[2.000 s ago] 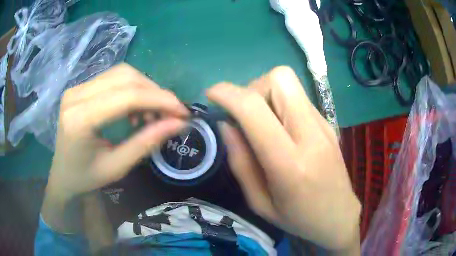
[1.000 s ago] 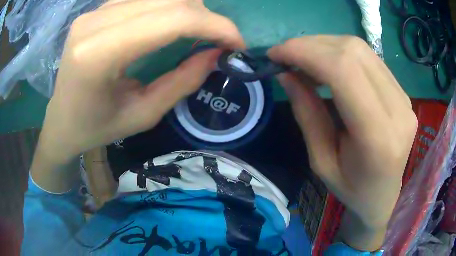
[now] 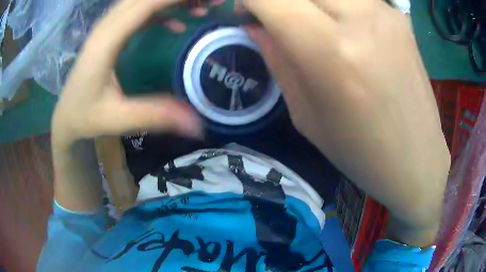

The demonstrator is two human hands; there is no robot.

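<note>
A dark blue-black speaker point(image 3: 233, 79) stands in front of my lap, its "H@F" end with a pale ring facing me. My left hand point(image 3: 101, 95) is blurred and curves around its left side, with the thumb by the lower left rim and the fingers beyond the upper left rim. It is unclear whether it grips. My right hand point(image 3: 351, 79) is at the upper right rim, finger and thumb pinched around a dark, blurred bit of carry strap point(image 3: 242, 17). The strap is mostly hidden and the top edge cuts off part of both hands.
Crumpled clear plastic bags point(image 3: 48, 42) lie at the upper left on the green bench point(image 3: 144, 58). Black rings point(image 3: 453, 21) lie at the upper right. A red crate point(image 3: 469, 111) with a clear liner point(image 3: 466, 180) is at the right. A white-wrapped end point(image 3: 401, 5) shows at the top edge.
The speaker sits higher in view. My left hand has left the strap loop and opened around the speaker's left side. My right hand has moved up and left over the upper rim.
</note>
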